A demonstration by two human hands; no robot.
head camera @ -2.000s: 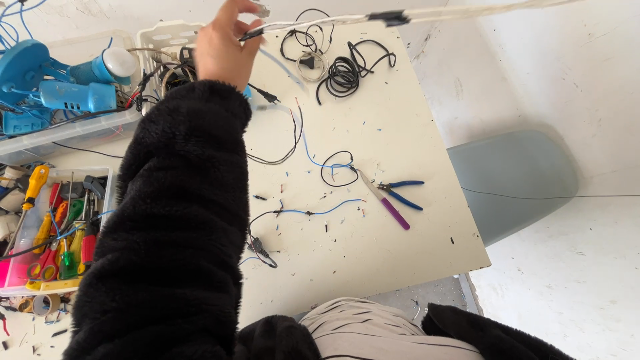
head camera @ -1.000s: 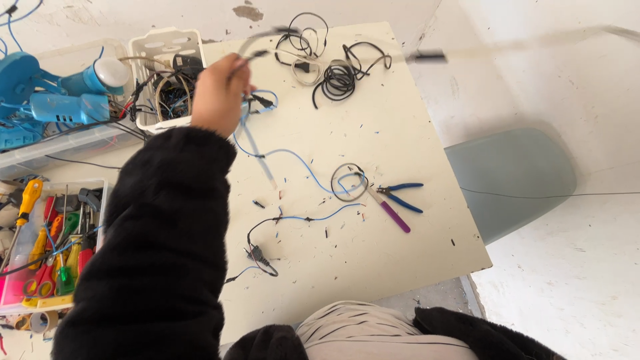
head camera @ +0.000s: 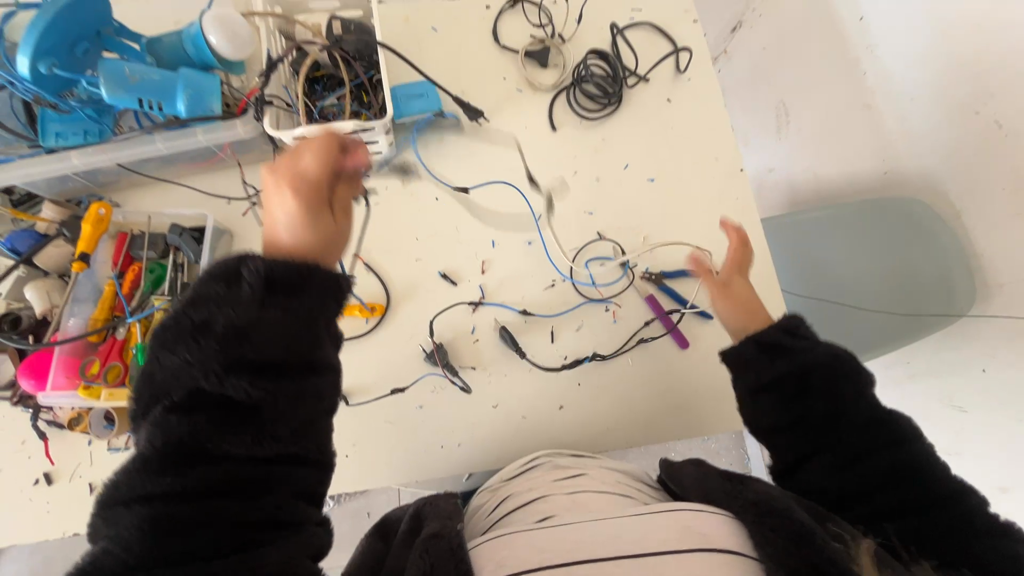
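Note:
My left hand (head camera: 312, 196), blurred, has its fingers bent together in front of the white basket; a blurred dark piece of cable shows beside its fingers, and whether it is held cannot be told. At the table's right edge, my right hand (head camera: 730, 280) has its fingers spread, with a white cable (head camera: 672, 245) against them. That cable loops to the left over a blue wire (head camera: 524, 198). Below lies a black plug (head camera: 510, 339) on a dark taped cable. Blue-handled cutting pliers (head camera: 682, 296) and a purple-handled tool (head camera: 666, 322) lie just left of my right hand.
At the left stand a white basket (head camera: 384, 80) of wires, a clear bin (head camera: 144, 156) with blue lamps, and a tray (head camera: 210, 232) of screwdrivers and scissors. A coiled black cable (head camera: 598, 84) lies at the back. A grey chair seat (head camera: 880, 272) is beyond the right edge.
My right hand has come into view at the right. The light cable that stretched off to the upper right now lies looped across the table, and the black plug on taped cable has appeared near the pliers.

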